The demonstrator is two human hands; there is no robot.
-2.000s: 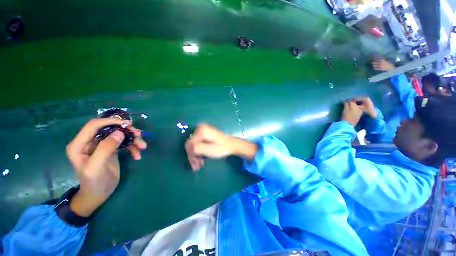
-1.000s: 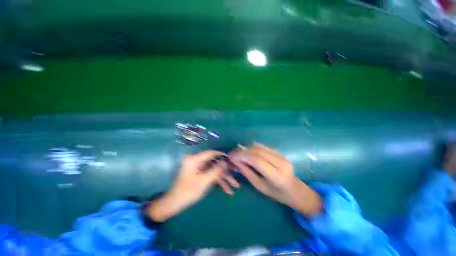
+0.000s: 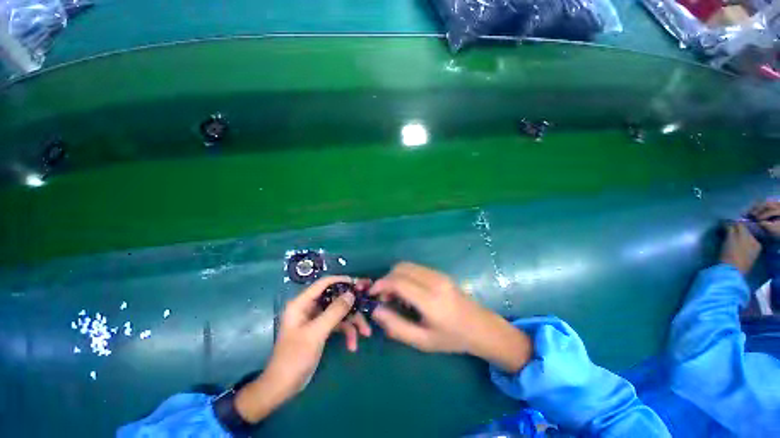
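My left hand (image 3: 310, 329) holds a round black unit (image 3: 340, 293) between thumb and fingers, above the workbench (image 3: 410, 385). My right hand (image 3: 436, 310) is just right of it, its thumb and fingertips pinched at the unit's right side, where a short dark part sticks out. The fingers hide what they pinch. Another round black unit with a pale centre (image 3: 304, 267) lies on the bench just beyond my left hand, with small white pieces around its rim. A loose pile of small white pieces (image 3: 98, 334) lies on the bench at the left.
A green conveyor belt (image 3: 282, 192) runs across beyond the bench and carries several spaced black units (image 3: 214, 128). Clear bags, one with dark contents (image 3: 530, 17), lie beyond the belt. Another person's blue sleeve (image 3: 714, 316) and hands (image 3: 740, 244) are at the right.
The view has swung from the right to straight ahead. My right hand, apart from my left two seconds ago, is now together with it at the black unit.
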